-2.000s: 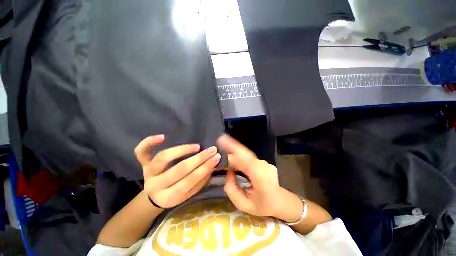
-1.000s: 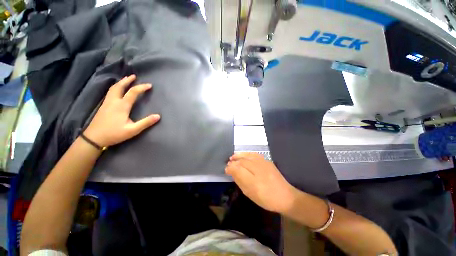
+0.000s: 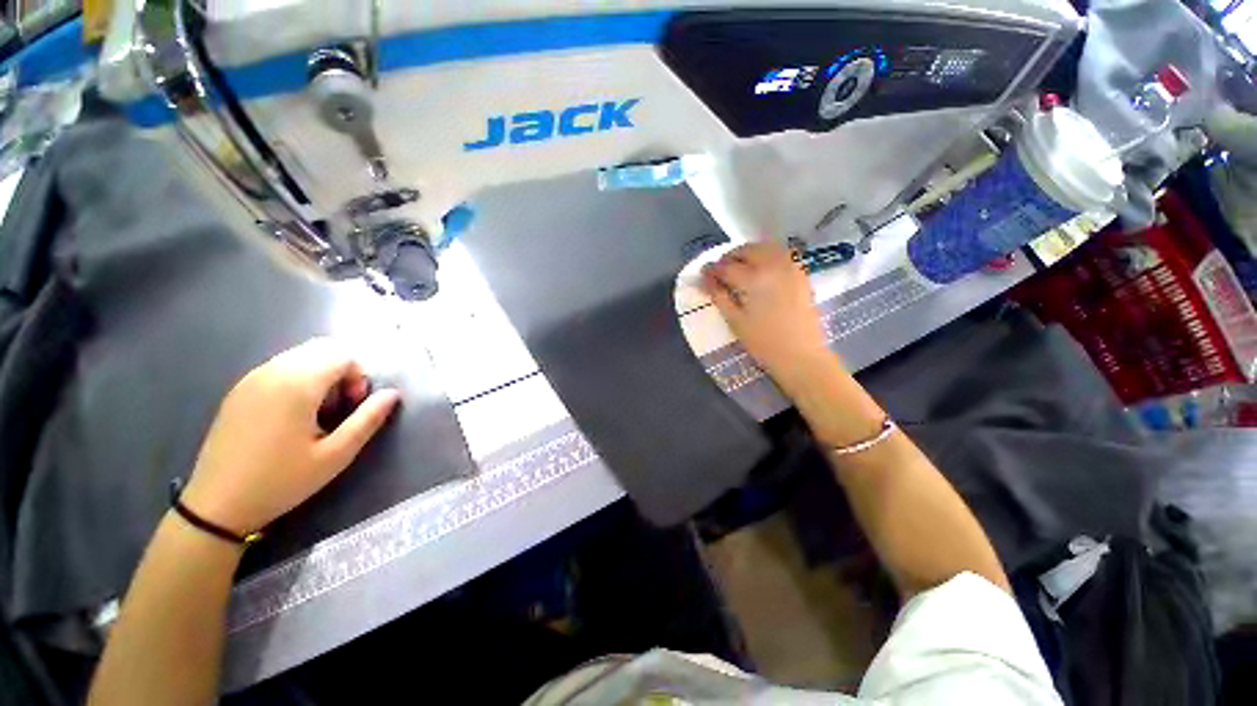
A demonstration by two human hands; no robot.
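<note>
The large dark grey garment panel [image 3: 179,331] lies spread on the table left of the needle area. My left hand [image 3: 290,435] rests on its right part, near the lit presser foot, fingers curled; whether it pinches the cloth is unclear. Small shaped dark grey pieces [image 3: 620,338] lie right of the needle, partly under the machine arm, with a concave right edge. My right hand [image 3: 758,304] is at that concave edge, fingers bent together; whether it grips cloth or snips is hidden. The thread snips [image 3: 827,255] lie just beyond it.
The white JACK sewing machine [image 3: 552,83] spans the top. A blue patterned cup [image 3: 999,207] stands at the table's right end. A printed ruler [image 3: 455,499] runs along the front edge. A dark grey garment bundle [image 3: 993,414] hangs at lower right. A red crate [image 3: 1144,310] is beyond.
The view has turned right. My right hand has moved from the panel's front corner to the small pieces' concave edge. My left hand now lies nearer the needle on the panel.
</note>
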